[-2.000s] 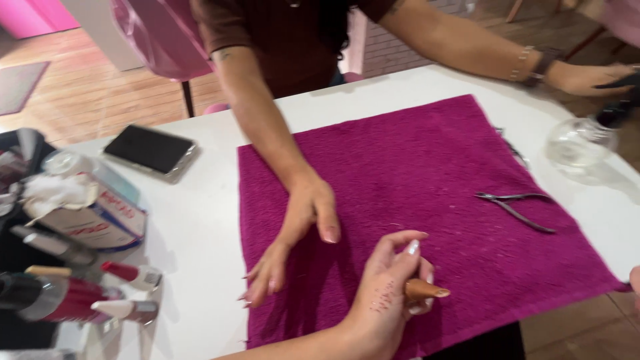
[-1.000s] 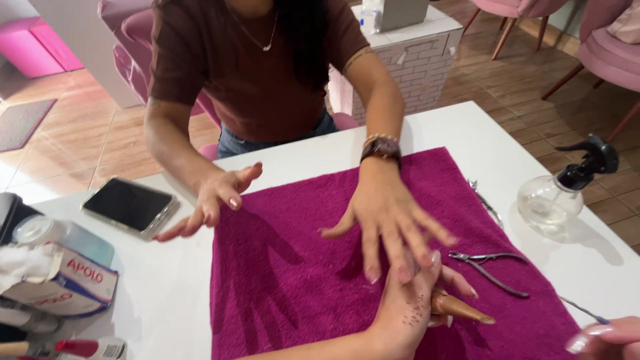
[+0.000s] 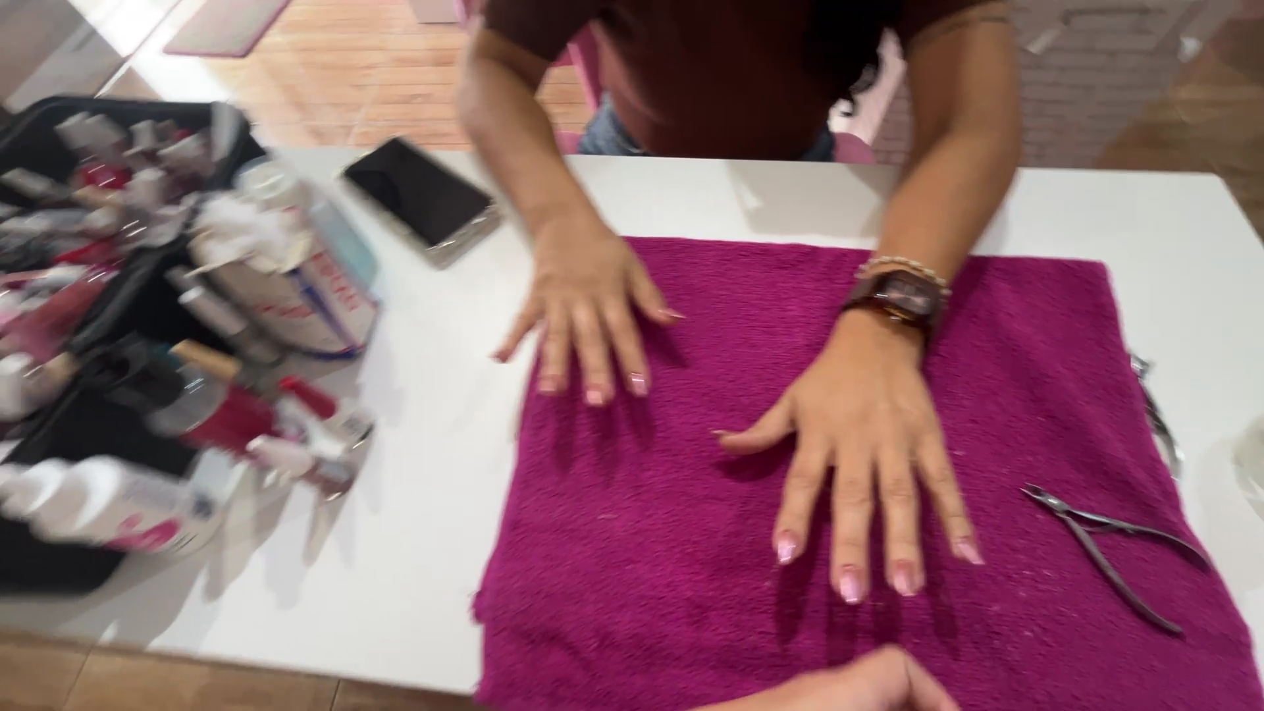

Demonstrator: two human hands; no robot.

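Note:
Only the back of my left hand [image 3: 869,681] shows, at the bottom edge over the magenta towel [image 3: 632,573]; its fingers are cut off, so what it holds is hidden. My right hand is out of view. Across the table, another person's two hands are spread palms down above the towel, the one with a watch [image 3: 901,296] and beaded bracelet further forward, close to my left hand. Glossy pinkish polish shows on the nails. Metal cuticle nippers [image 3: 1096,533] lie spread on the towel's right side.
On the white table [image 3: 415,592], a black organizer [image 3: 89,425] full of nail polish bottles stands left, with a cotton box [image 3: 306,286], a white squeeze bottle [image 3: 118,504] and a phone [image 3: 420,193] nearby. Another metal tool [image 3: 1160,420] lies at the towel's right edge.
My left hand, which held a brown pointed object, has dropped mostly out of view at the bottom. My right hand has left the right edge. The other person's hands now lie apart from mine.

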